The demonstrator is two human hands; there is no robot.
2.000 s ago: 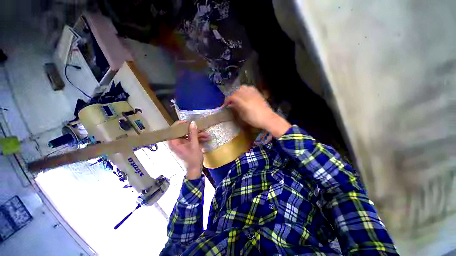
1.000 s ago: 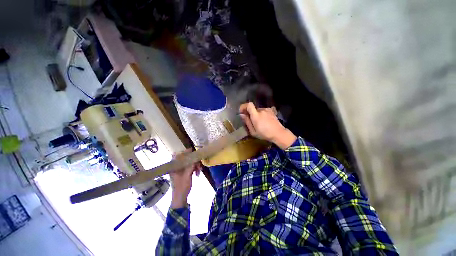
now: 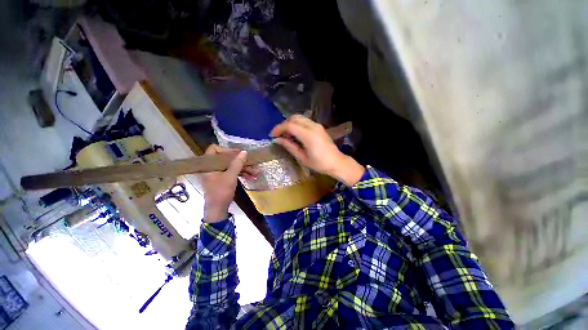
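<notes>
The curved ruler (image 3: 129, 173), a long brown strip, lies across the silvery brocade garment (image 3: 280, 174) on my blue-trousered thigh. Its long end reaches left over the sewing machine. Its short end shows beyond my right hand. A mustard-gold band (image 3: 290, 196) runs along the garment's side nearest my body. My left hand (image 3: 222, 180) grips the ruler, thumb on top. My right hand (image 3: 309, 145) is over the ruler's right part, fingertips pinched together at its far edge by the garment's white-edged border. I cannot tell whether something small is between those fingertips.
A cream sewing machine (image 3: 145, 200) stands on its table at the left, with small scissors (image 3: 174, 193) on it. A large stained white cloth-covered table (image 3: 503, 129) fills the right. Scraps (image 3: 258, 48) lie on the dark floor beyond my knee (image 3: 248, 113).
The ruler's long end has swung up and left, and its short end now extends past my right hand. My right hand has moved left to the garment's far edge. The camera view has shifted slightly.
</notes>
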